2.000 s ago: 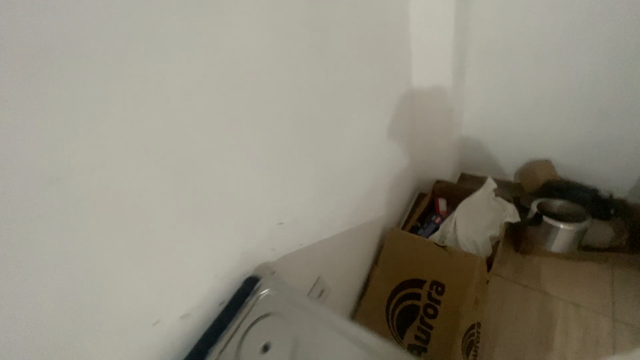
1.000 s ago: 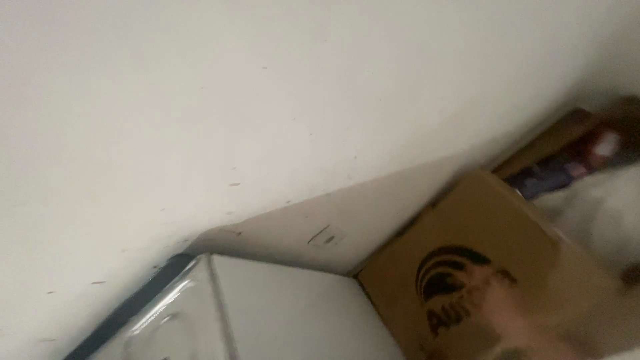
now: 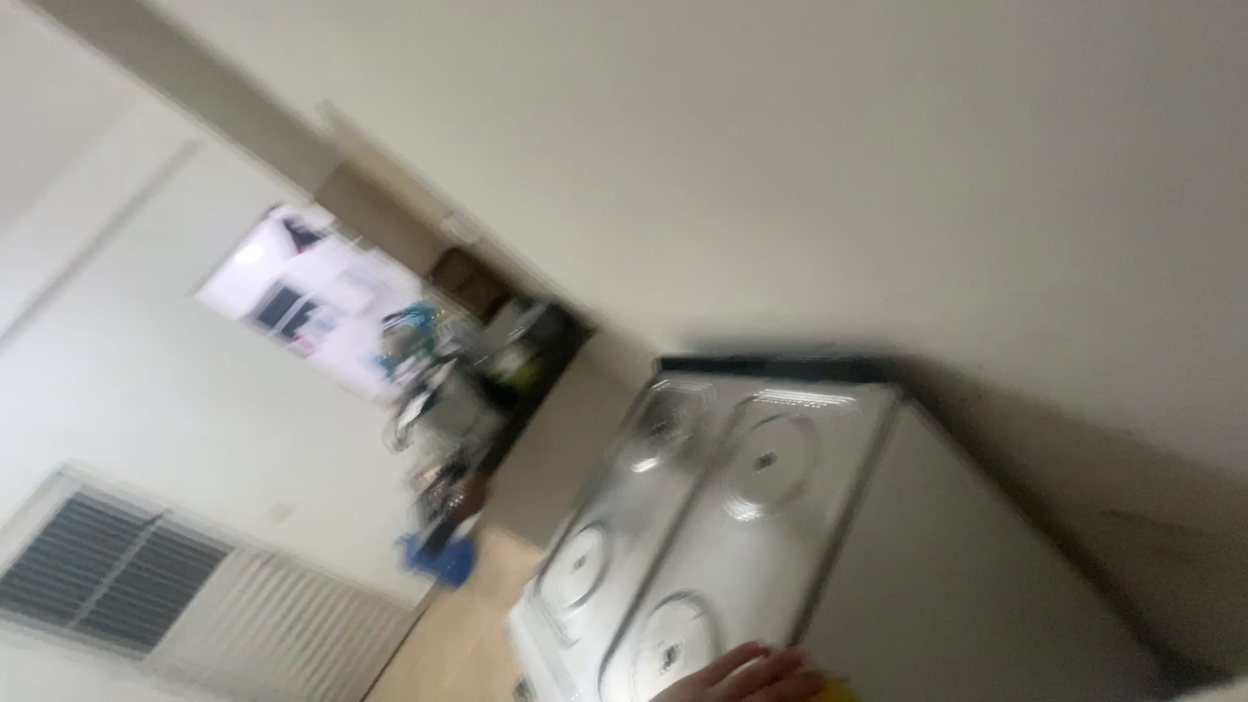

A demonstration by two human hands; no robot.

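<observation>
A hand, partly cut off by the bottom edge, lies at the near right corner of a stove [image 3: 721, 526] with a metal top and round burner recesses. Something yellow [image 3: 837, 690] shows at its fingertips, too blurred to name. The hand looks like my left hand [image 3: 746, 678], with its fingers bent around or against the yellow thing. My right hand is not in the picture. The stove's white side panel [image 3: 936, 565] faces right, close to the wall.
The wall [image 3: 877, 195] rises behind the stove. Beyond it runs a dark counter [image 3: 536, 400] heaped with blurred items, with a blue thing [image 3: 444, 558] at its end. A louvred door [image 3: 273, 604] stands at lower left, near the tan floor [image 3: 458, 624].
The view has swung widely from the cardboard boxes to the stove top and the room beyond. A blurred hand before the box a second ago; now a hand is at the stove's edge.
</observation>
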